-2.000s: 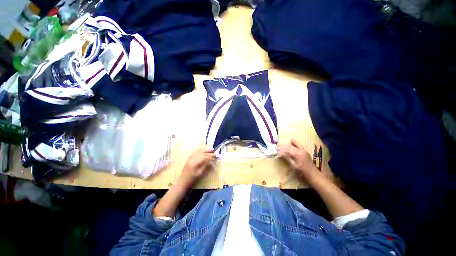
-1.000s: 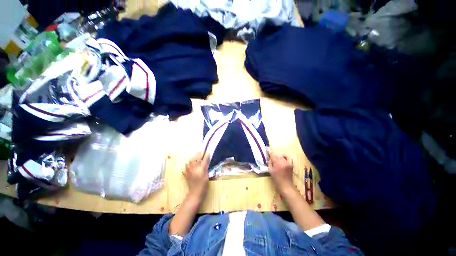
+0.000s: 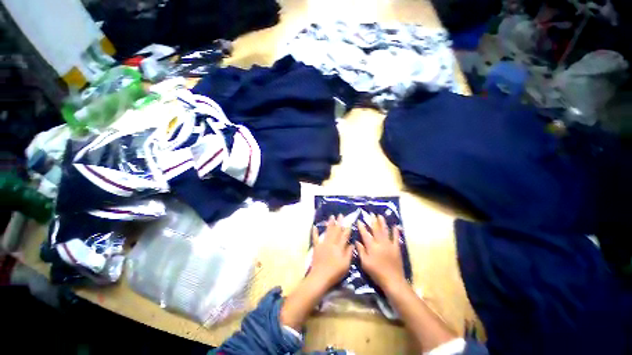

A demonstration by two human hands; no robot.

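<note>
A clear polybag (image 3: 326, 205) with a folded navy garment (image 3: 382, 211) inside lies flat on the pale wooden table, its glossy top edge away from me. My left hand (image 3: 332, 251) and my right hand (image 3: 379, 251) rest side by side on the bag, palms down with fingers spread. They cover much of the white striped bands. The bag's near end shows crinkled between my forearms. Neither hand grips anything.
Empty polybags (image 3: 190, 260) lie left of me. Behind them are bagged garments (image 3: 114, 163) and a navy garment heap (image 3: 291, 125). Navy stacks (image 3: 478, 152) stand on the right. Grey-white garments (image 3: 374, 59) lie at the far end, a green basket (image 3: 107, 100) at far left.
My hands have let go of the bag's near corners and moved onto its top face. The view has shifted, showing more of the table's far end.
</note>
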